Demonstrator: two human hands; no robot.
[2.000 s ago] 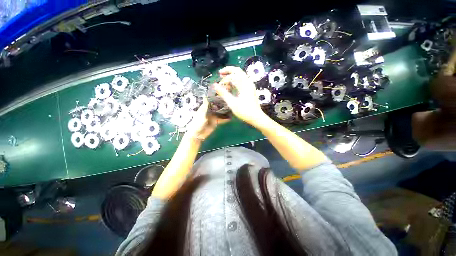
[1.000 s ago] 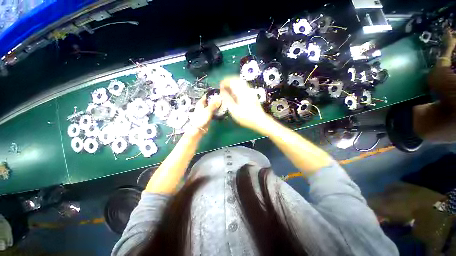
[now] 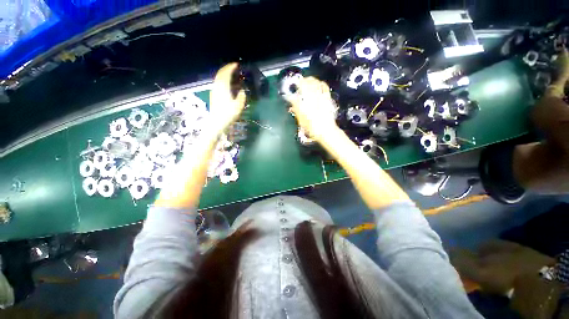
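My left hand (image 3: 228,99) is at the back of the green bench, with its fingers and thumb around the near side of a black round housing (image 3: 254,82). My right hand (image 3: 314,106), bright and blurred, is over the left edge of the heap of joined units (image 3: 357,115). Its fingertips touch a joined unit with a pale notched face (image 3: 291,85); whether they grip it is unclear. The palm hides part of the heap. A pile of white rings (image 3: 143,156) with thin wires lies left, partly behind my left forearm.
A silver-white frame (image 3: 457,34) stands behind the right heap. A pale rail (image 3: 140,98) runs along the bench's back edge. A blue bin (image 3: 56,25) is at the upper left. Another person's arm (image 3: 543,165) and hand are at the right edge.
My hands have moved apart: the left up and left to the black housing, the right to the heap's left edge. The view has shifted slightly.
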